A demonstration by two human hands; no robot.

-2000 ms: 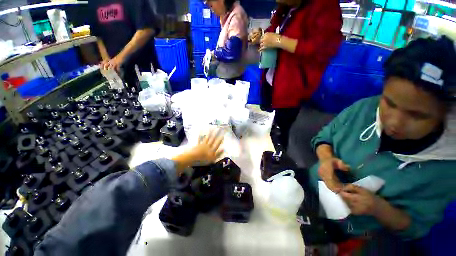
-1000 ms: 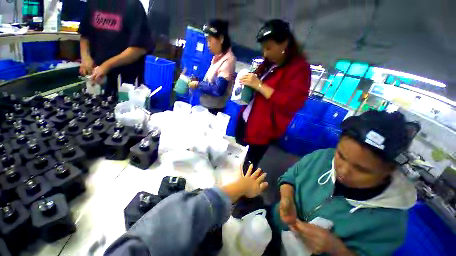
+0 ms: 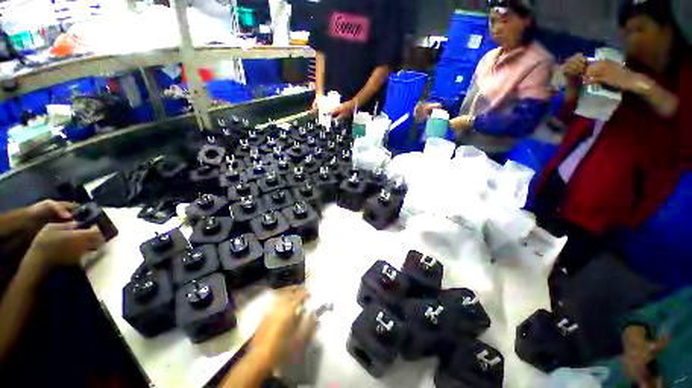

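Observation:
My left hand (image 3: 284, 326) is blurred above the white table (image 3: 334, 258) at lower centre, beside the black cube units. Its finger pose is unclear, and a small grey mark shows by the fingertips. My right hand is not in view. Several black units (image 3: 432, 322), with metal prongs visible on most, stand grouped to its right. A large cluster of similar units (image 3: 284, 261) fills the table's middle and left.
Another person's hands (image 3: 68, 231) hold a black piece at the left edge. White packaging (image 3: 485, 189) is heaped behind the right group. Three coworkers stand at the back; a teal sleeve (image 3: 668, 333) and hand show lower right. A lone unit (image 3: 546, 337) stands nearby.
The view has swung left, bringing another person's hands into the left side. My left hand has drawn back from the right side, where it was stretched out with fingers spread, to between the unit groups.

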